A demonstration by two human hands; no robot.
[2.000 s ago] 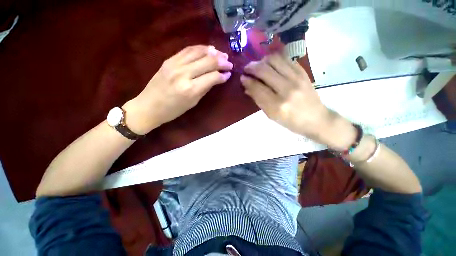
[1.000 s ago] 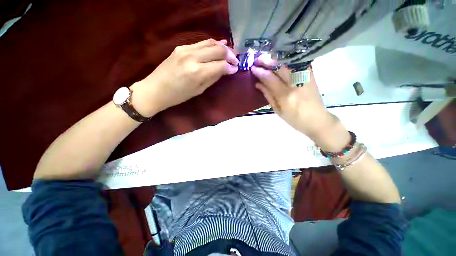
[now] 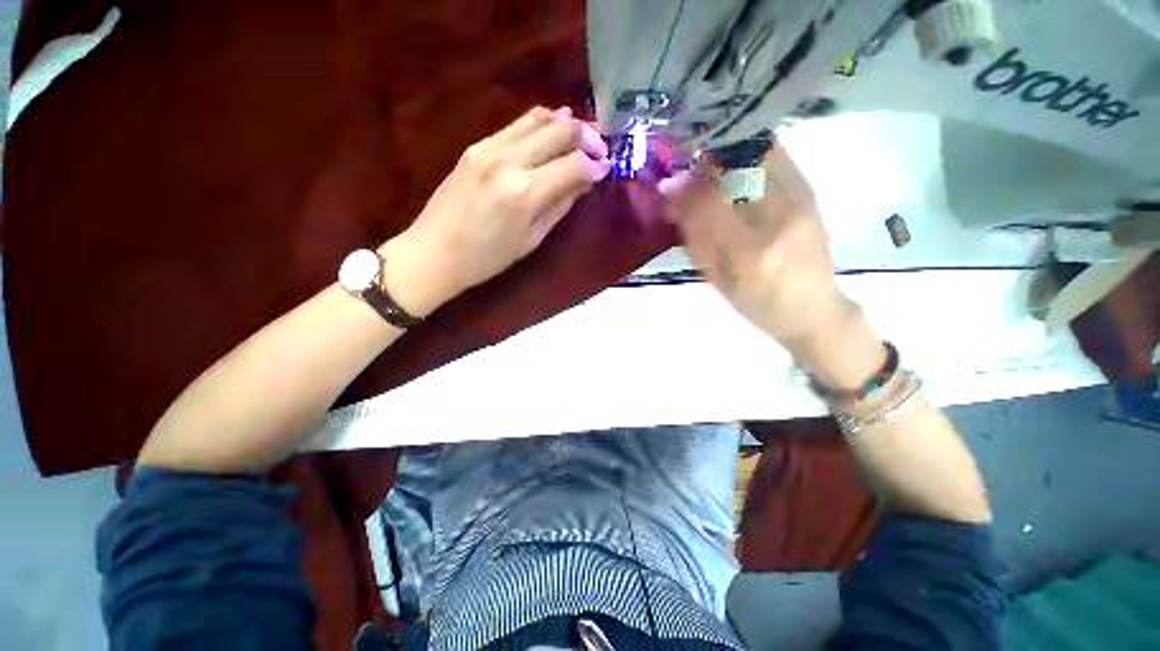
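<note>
A wide rust-brown cloth point(image 3: 255, 165) covers the left of the machine bed and runs under the lit presser foot point(image 3: 627, 153) of the sewing machine point(image 3: 1018, 115). My left hand point(image 3: 522, 185) is at the left side of the foot, thumb and fingertips together on the cloth; whether it pinches a fold is too small to tell. My right hand point(image 3: 763, 248) is just right of the foot, its fingers bent and blurred, fingertips near the cloth's edge. What its fingertips touch cannot be made out.
The white machine bed point(image 3: 573, 369) runs across in front of my lap. A ribbed knob point(image 3: 743, 186) sits right of the foot. A small dark block point(image 3: 898, 230) lies on the bed. A beige strip point(image 3: 1100, 286) is at the right. More rust cloth point(image 3: 808, 496) hangs below the bed.
The view has shifted, showing more of the machine head. Both hands have come up closer to the foot than two seconds ago. Since one second ago, the right fingertips have drawn slightly away from it.
</note>
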